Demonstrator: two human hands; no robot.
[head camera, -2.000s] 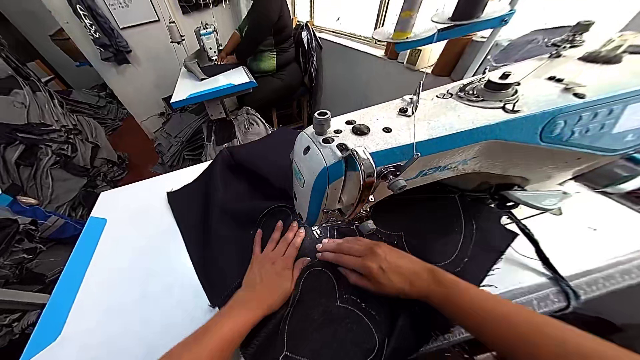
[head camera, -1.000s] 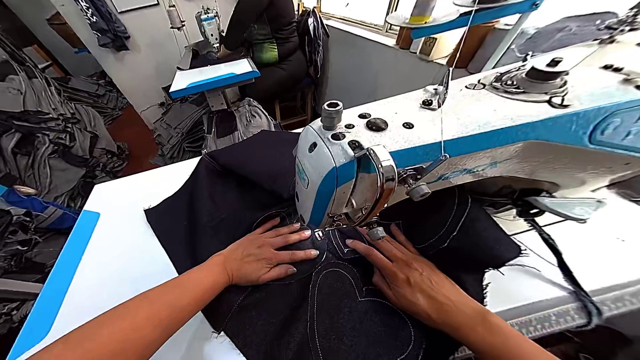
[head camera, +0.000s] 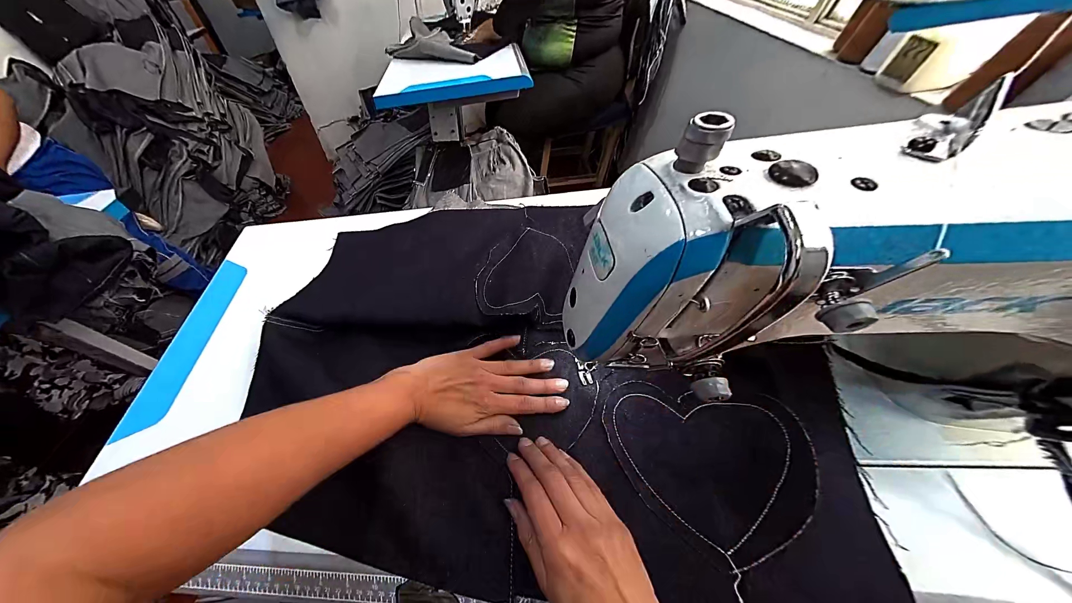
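Dark denim fabric (head camera: 377, 276) with heart-shaped outlines in pale thread lies spread under the head of a white and blue sewing machine (head camera: 653, 251). The presser foot (head camera: 585, 372) rests on or just above the cloth, beside a heart outline. My left hand (head camera: 486, 392) lies palm down on the fabric, fingers spread, fingertips just left of the foot. Below it, my right hand (head camera: 574, 528) presses flat on the cloth, its fingers close together and pointing up toward the left fingertips. A larger double-lined heart (head camera: 712, 469) shows to the right of my right hand.
Heaps of grey and dark cloth (head camera: 167, 109) fill the left side. A person in dark clothing (head camera: 557, 75) sits behind, at another sewing table (head camera: 456, 79). The white table's blue edge (head camera: 188, 352) runs along the left. A measuring scale (head camera: 293, 582) lines the near edge.
The fabric has turned under the machine, and the large heart now lies right of my hands. My right hand has moved from beside the foot to below my left hand. The view has shifted.
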